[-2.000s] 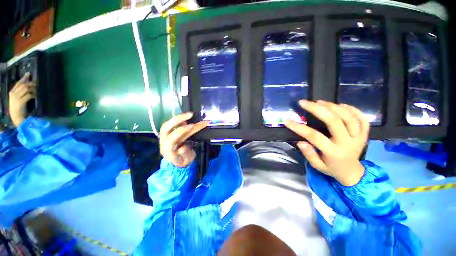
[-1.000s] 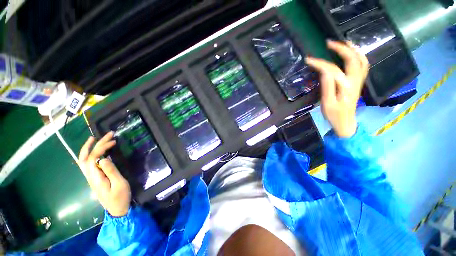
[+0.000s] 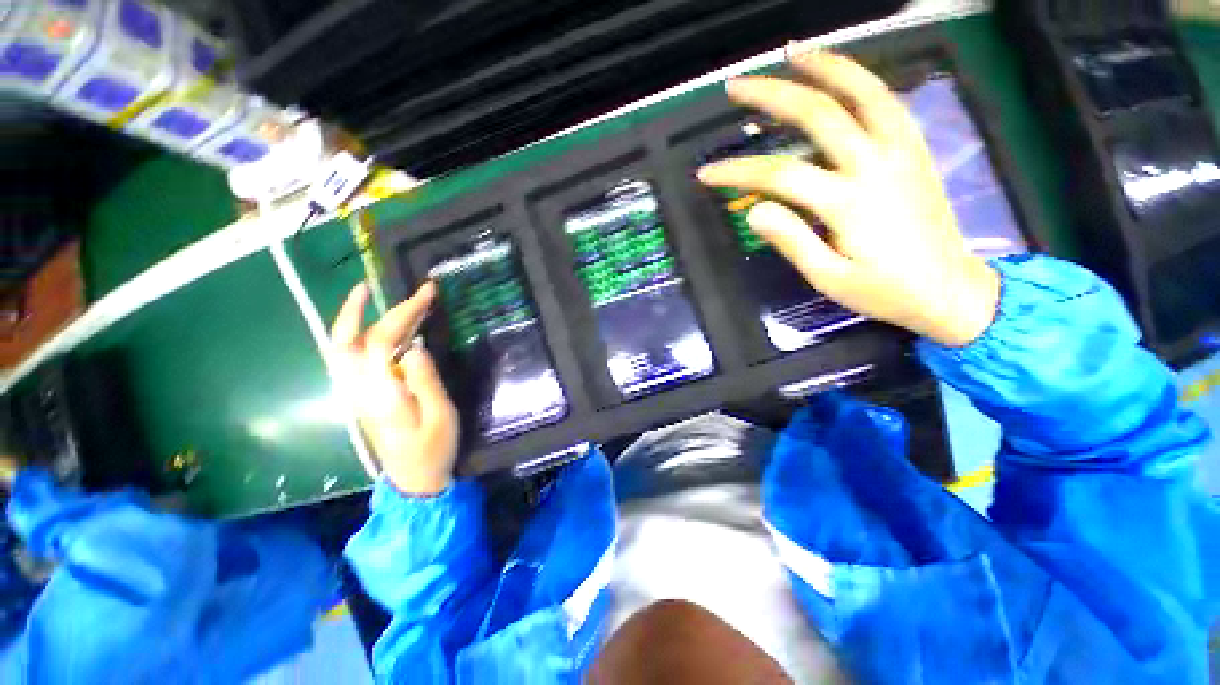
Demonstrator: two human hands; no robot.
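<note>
A black phone tray (image 3: 542, 288) lies tilted across the bench edge in front of me, with several smartphones in a row of slots. The leftmost phone (image 3: 498, 328) and the second phone (image 3: 636, 288) show green lines on dark screens. The third phone (image 3: 809, 319) is partly hidden under my right hand. The rightmost phone (image 3: 957, 161) shows a pale violet screen. My left hand (image 3: 399, 388) is at the tray's left end, fingers apart and curled, holding nothing visible. My right hand (image 3: 863, 201) is spread over the third slot, fingers apart, with nothing in it.
Black stacked trays (image 3: 535, 67) stand behind. Another filled tray (image 3: 1137, 161) lies at the right. A white power strip (image 3: 147, 94) is upper left, with a white cable (image 3: 305, 288) over the green mat (image 3: 201, 348). A neighbour's blue sleeve (image 3: 147, 575) is lower left.
The view has turned, so the tray appears less tilted and further right. My right hand has moved from the rightmost phone to the third one. The rightmost screen has changed from dark to pale violet.
</note>
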